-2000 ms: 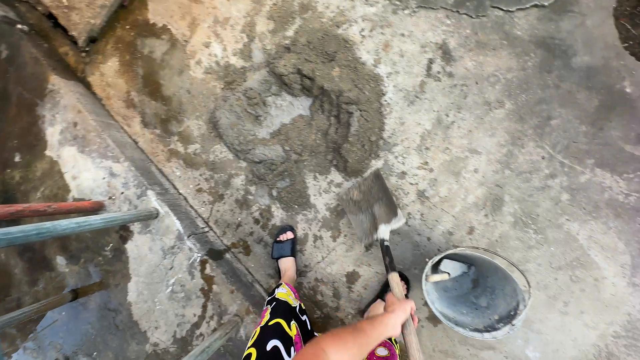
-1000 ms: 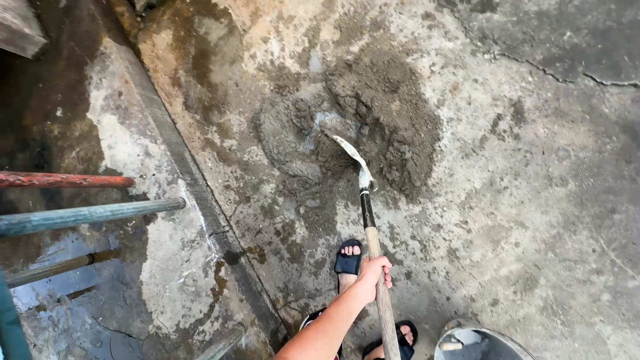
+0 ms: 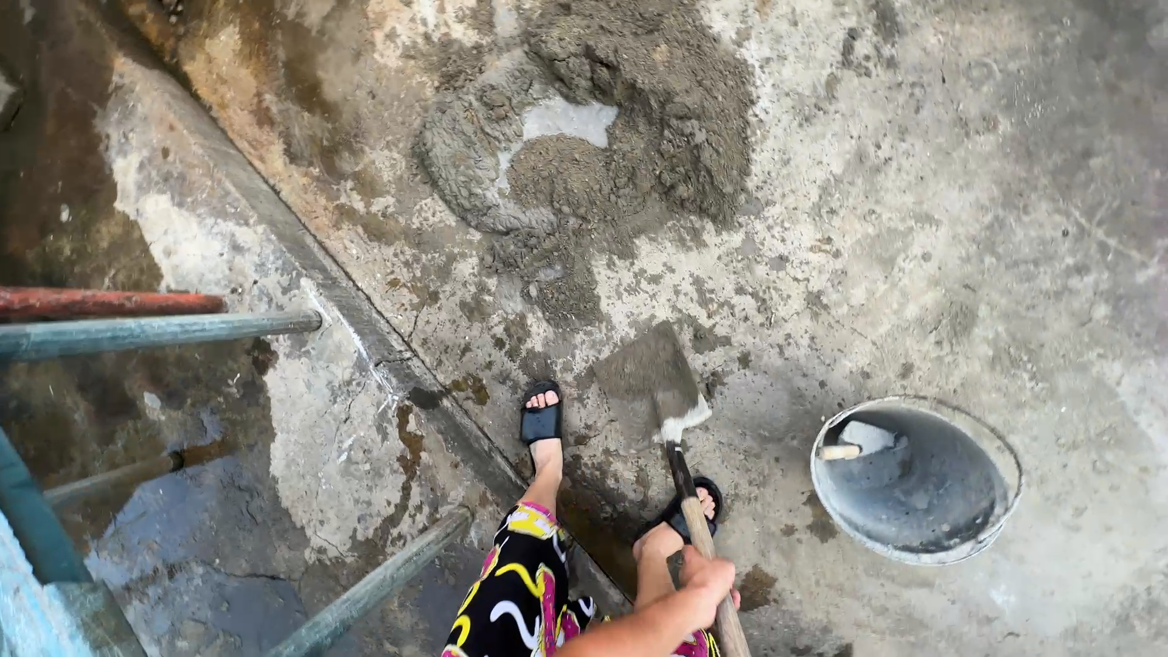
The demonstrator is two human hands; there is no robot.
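My left hand is closed around the wooden handle of a shovel. The shovel's flat metal blade, coated with grey mortar, is low over the concrete between my feet and a mound of wet mortar. Grey water lies in a hollow of the mound, beside a heap of loose mix. To the right, a bucket with a grey-crusted rim holds a trowel that leans on its inner wall. My right hand is out of view, and so is the rear end of the handle.
A raised concrete edge runs diagonally left of my sandalled feet. Beyond it are a red pole, a blue-green pole, a lower pole and wet, puddled ground. Stained concrete surrounds the mound.
The shovel blade was at the mortar's wet hollow a second ago and has come back toward my feet, with my left hand on the handle. Loose mix now covers part of the hollow.
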